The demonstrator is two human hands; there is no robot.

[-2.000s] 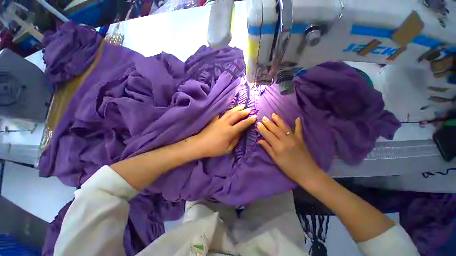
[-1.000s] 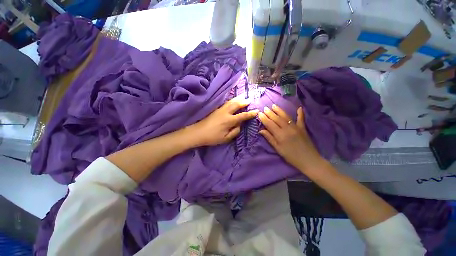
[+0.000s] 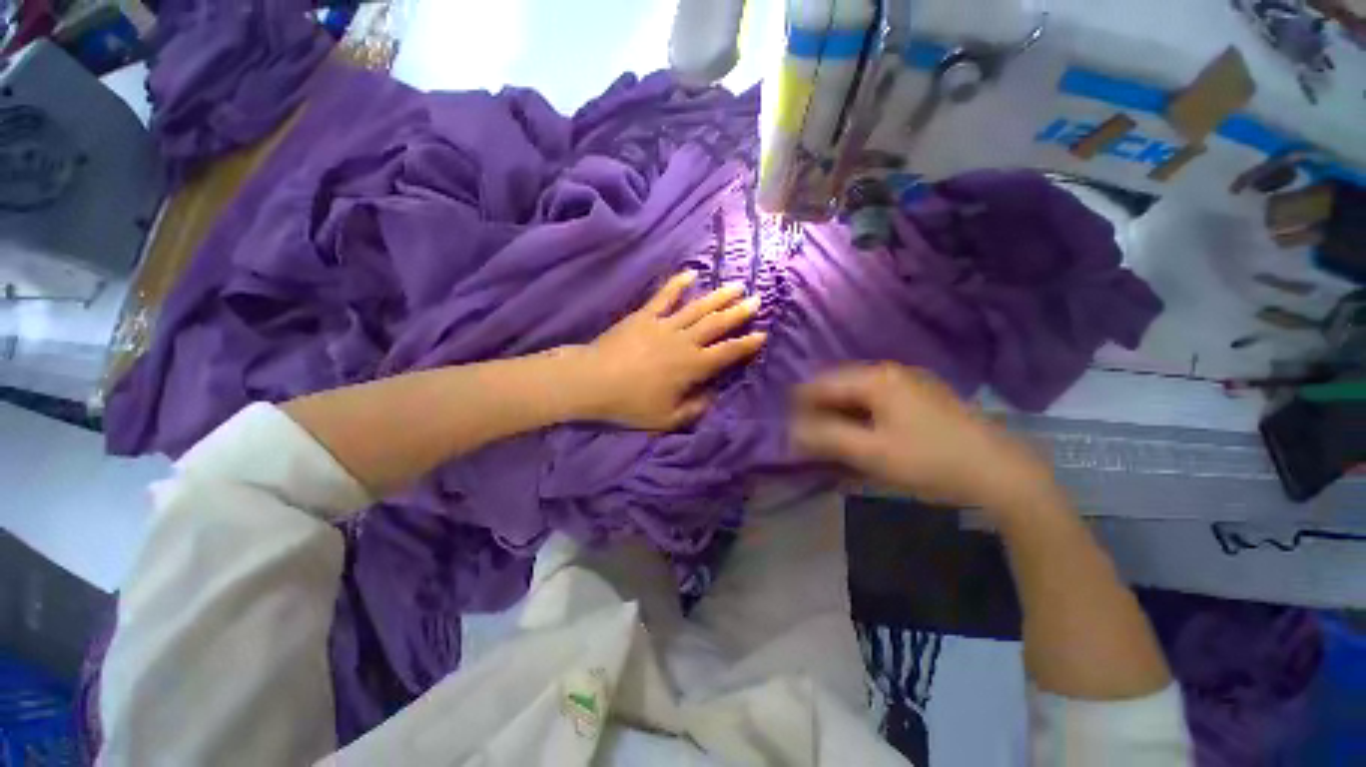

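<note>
The purple garment piece (image 3: 435, 270) lies crumpled across the machine table and under the lit needle area (image 3: 779, 225) of the white sewing machine (image 3: 989, 128). Its gathered waist (image 3: 772, 292) runs from the needle toward me, with dark lines along it. My left hand (image 3: 667, 360) lies flat on the cloth just left of the gathered band, fingers apart. My right hand (image 3: 899, 427) is blurred, to the right of the band at the cloth's near edge, fingers bent. Whether it pinches cloth cannot be told.
Brown taped cardboard (image 3: 210, 247) and a grey motor-like machine end (image 3: 68, 165) are at left. A black box-like object (image 3: 1311, 442) lies at right. A ruler strip (image 3: 1139, 457) runs along the table's front. Dark fringe-like strands (image 3: 902, 674) hang below; more purple cloth (image 3: 1236, 659) is at lower right.
My right hand has lifted from beside the needle area and moved toward me, its fingers now bent. My left hand stays on the cloth. The near cloth edge is more bunched up.
</note>
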